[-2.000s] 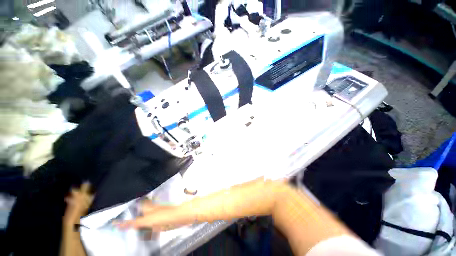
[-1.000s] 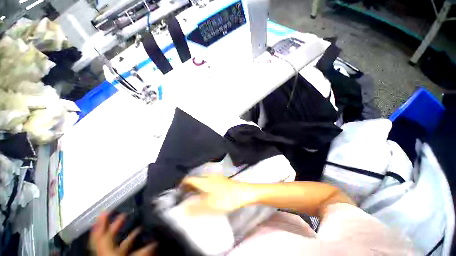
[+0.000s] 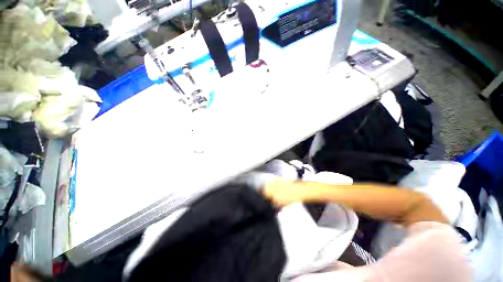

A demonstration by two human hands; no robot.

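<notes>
A black garment with a white-grey reverse lies bunched over my lap at the table's front edge. My right hand is at its upper edge, blurred and partly covered by cloth; its fingers are hidden, so its grip cannot be told. My left hand shows only as a small blurred patch at the bottom left corner, cut off by the edge. The lockstitch machine head stands over the white table, and its presser foot has no cloth under it.
Cream fabric bundles are heaped at left. A blue bin is behind the table and another blue bin is at right. Black pieces and pale pieces are piled at right. Two black straps cross the machine arm.
The black garment has left the table beside the foot and now lies over my lap. My right arm has moved off the table to the garment. My left hand has dropped to the corner.
</notes>
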